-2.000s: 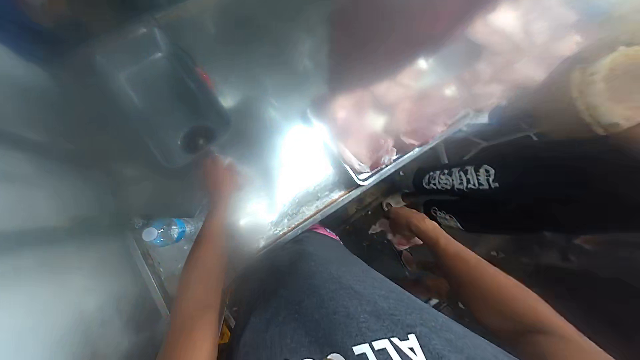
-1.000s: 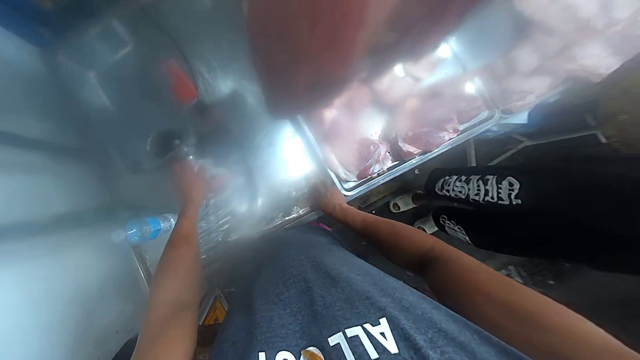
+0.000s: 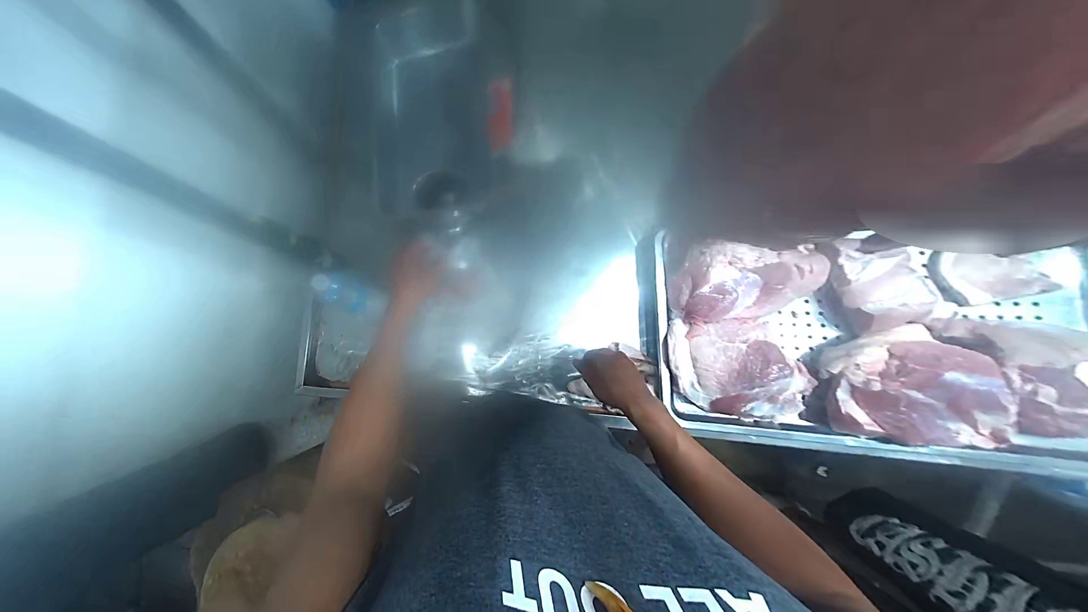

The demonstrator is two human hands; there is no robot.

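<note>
My right hand point(image 3: 614, 376) is at the front edge of the steel counter, its fingers curled over pale meat pieces point(image 3: 586, 389) beside crumpled clear plastic. Whether it grips them is unclear. Farther back and left, my left hand point(image 3: 418, 268) is blurred, close to a dark round object point(image 3: 440, 189); its fingers cannot be made out. Right of my right hand, large raw meat cuts point(image 3: 926, 387) lie in a perforated metal tray point(image 3: 663, 340). A plastic bottle point(image 3: 344, 291) lies left of my left forearm.
A large blurred red mass point(image 3: 884, 119) blocks the upper right view. A grey container point(image 3: 433, 51) with a red patch point(image 3: 501, 115) near it stands at the back. A dark printed garment point(image 3: 935, 552) shows below the tray, lower right.
My right hand has come up from below the counter's edge, where it was two seconds ago with a pale pink piece, to the counter. The view has turned, showing more of the meat tray.
</note>
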